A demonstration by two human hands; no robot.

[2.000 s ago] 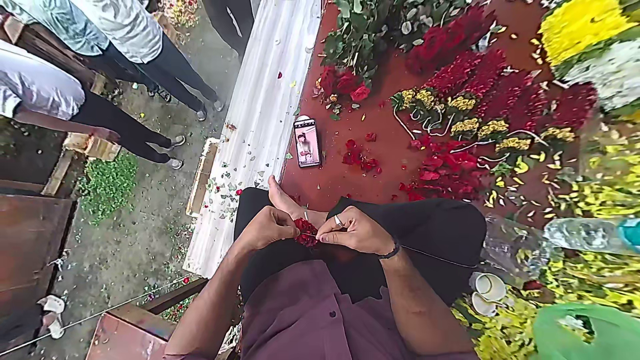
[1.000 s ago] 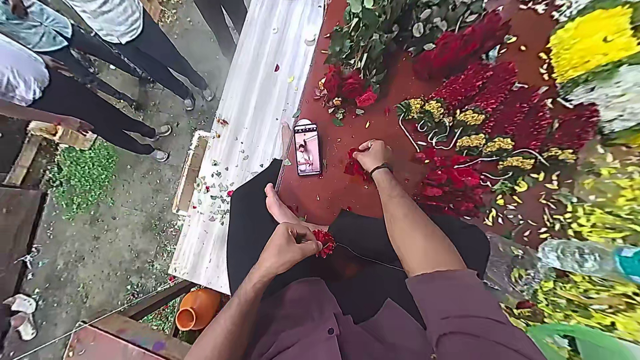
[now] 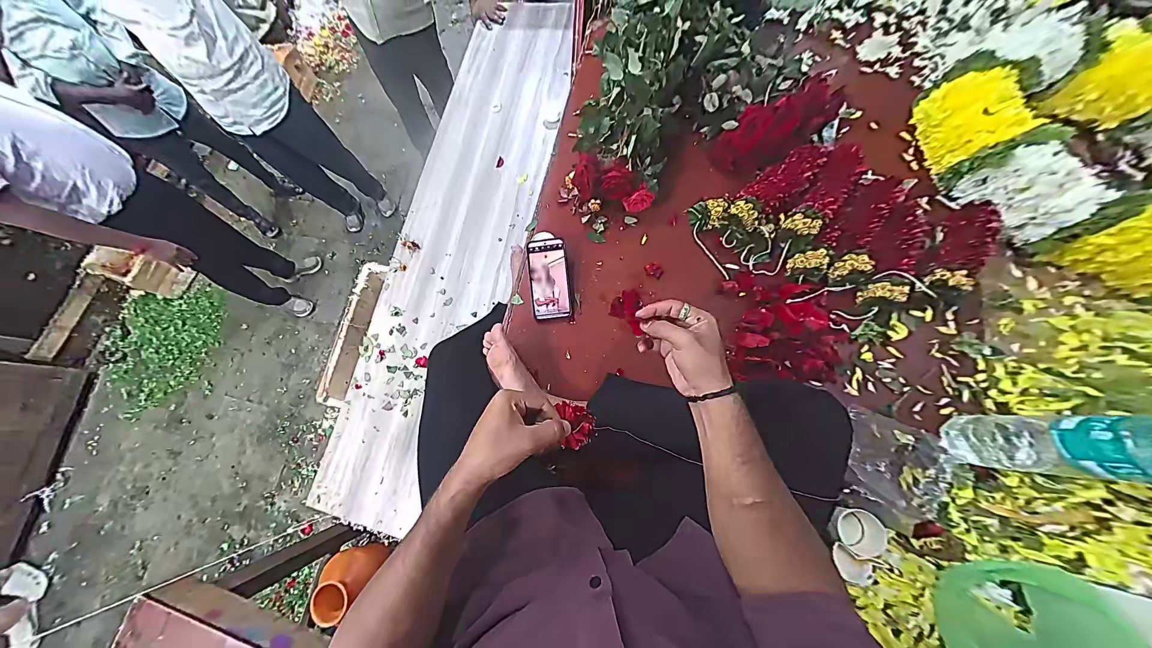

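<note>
My left hand (image 3: 513,436) pinches a small bunch of red petals (image 3: 575,425) above my lap, and a thin thread (image 3: 643,438) runs from the bunch to the right across my dark trousers. My right hand (image 3: 688,346), with a ring and a dark wrist cord, is raised over the red surface and holds a red flower piece (image 3: 627,309) at its fingertips. A phone (image 3: 550,279) with its screen lit lies left of my right hand. Red flower strands (image 3: 877,220) with yellow flower clusters (image 3: 808,262) and white cords lie to the right. Nearer are loose red petals (image 3: 783,328).
Leafy stems (image 3: 639,76) and red roses (image 3: 616,183) lie ahead. Yellow and white flowers (image 3: 976,117), a plastic bottle (image 3: 1062,445), cups (image 3: 859,533) and a green bag (image 3: 1017,607) are at right. A white board (image 3: 468,171), orange pot (image 3: 346,580) and several standing people are at left.
My right hand moved from beside my left to the red petals on the surface, and has since drawn back slightly with a red piece. My left hand has stayed over my lap with the red bunch.
</note>
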